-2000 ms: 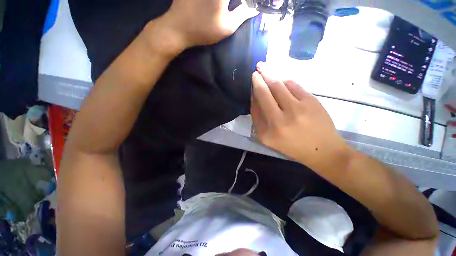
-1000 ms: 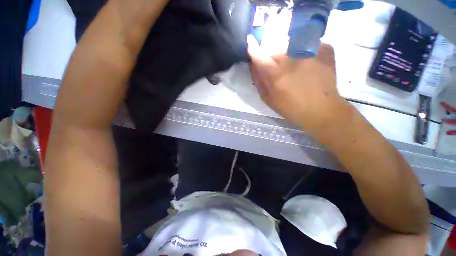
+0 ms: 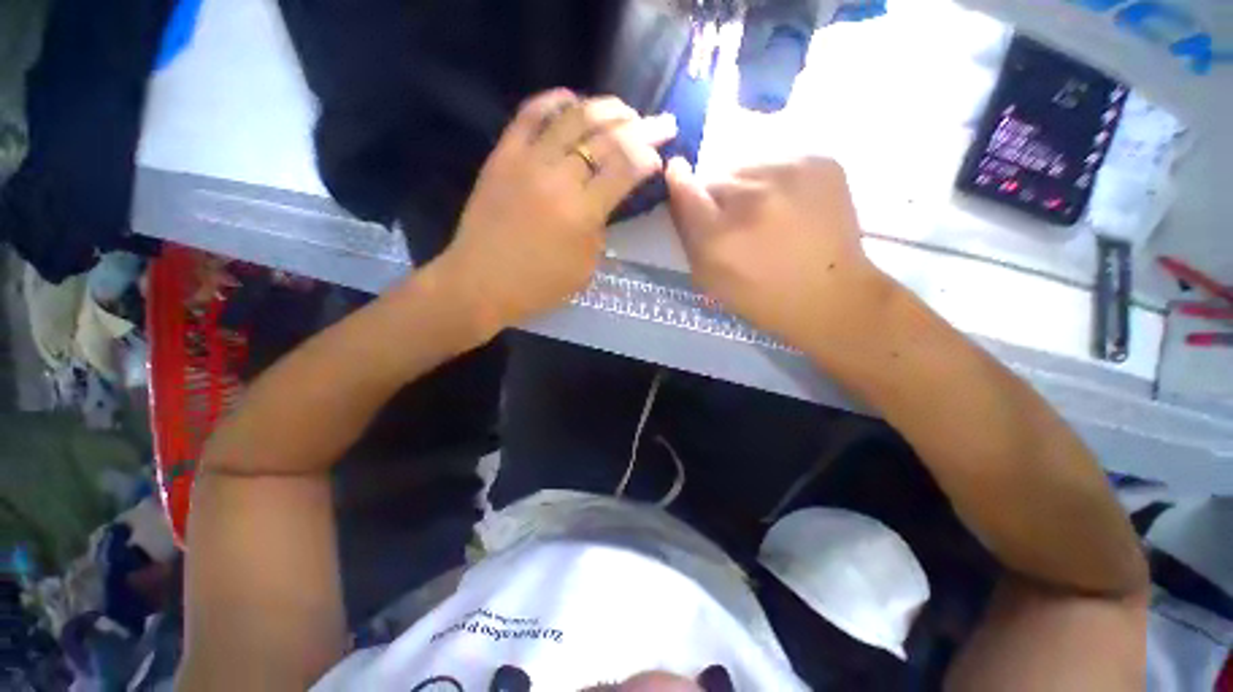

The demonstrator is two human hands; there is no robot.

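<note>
A black garment (image 3: pixel 406 108) lies bunched on the white sewing table (image 3: pixel 223 122), its right end under the bright light at the needle area. My left hand (image 3: pixel 554 203) rests on the garment's near edge, fingers pinching the cloth. My right hand (image 3: pixel 771 230) is just right of it, thumb and index fingertips close together at the cloth's edge. The fingertips of both hands nearly meet. The sewing machine (image 3: pixel 1163 34) shows at the top right with blue lettering. The presser foot is lost in glare and blur. A blue-grey attachment (image 3: pixel 774 61) stands right of the light.
A lit smartphone (image 3: pixel 1041 129) lies on the right, with a dark slim tool (image 3: pixel 1113 298) and red-handled snips (image 3: pixel 1197 291) near it. A white bra cup (image 3: pixel 849 575) rests on my lap. A red basket (image 3: pixel 183 392) stands left, below the measuring-tape edge (image 3: pixel 676 308).
My left hand has come down from beyond the top edge to the cloth beside my right hand. The garment has shifted on the table. My right hand stays near the needle area.
</note>
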